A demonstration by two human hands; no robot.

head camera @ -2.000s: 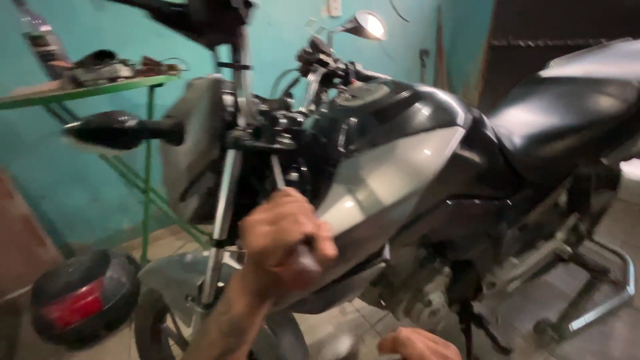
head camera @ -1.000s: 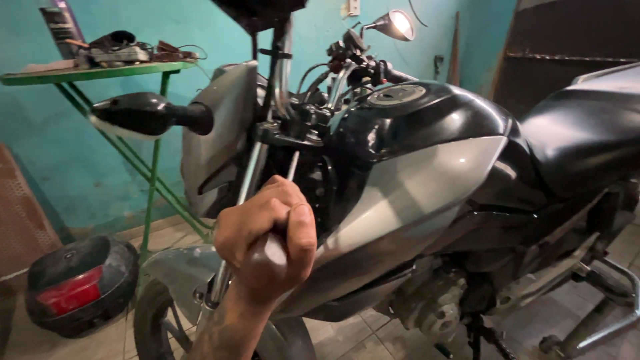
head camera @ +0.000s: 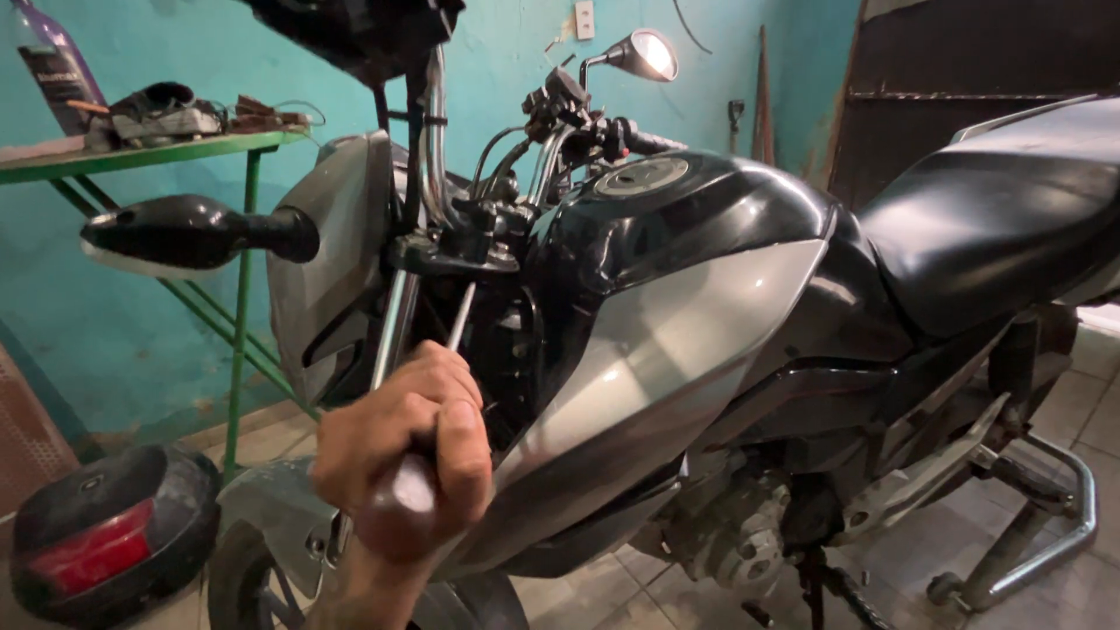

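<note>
My left hand (head camera: 407, 437) is closed around the rounded brown handle (head camera: 402, 507) of a slim metal-shafted tool, perhaps a screwdriver. Its shaft (head camera: 463, 317) points up and away, ending just under the top fork clamp (head camera: 455, 254) of a motorcycle. Whether the tip touches anything cannot be told. Beside the hand are the chrome fork tube (head camera: 395, 328) and the silver side panel (head camera: 665, 341). Above and to the right sits the black fuel tank (head camera: 717, 210). My right hand is out of view.
A black turn signal (head camera: 175, 232) juts out at left. Behind it stands a green table (head camera: 166, 157) bearing a bottle and assorted parts. A black top case with a red reflector (head camera: 114, 534) lies on the tiled floor. The handlebar (head camera: 433, 131) rises above the clamp, and a metal stand (head camera: 1072, 499) is at the rear.
The other hand, partly visible at the bottom edge two seconds ago, has gone out of view. My left hand still grips the tool near the fork.
</note>
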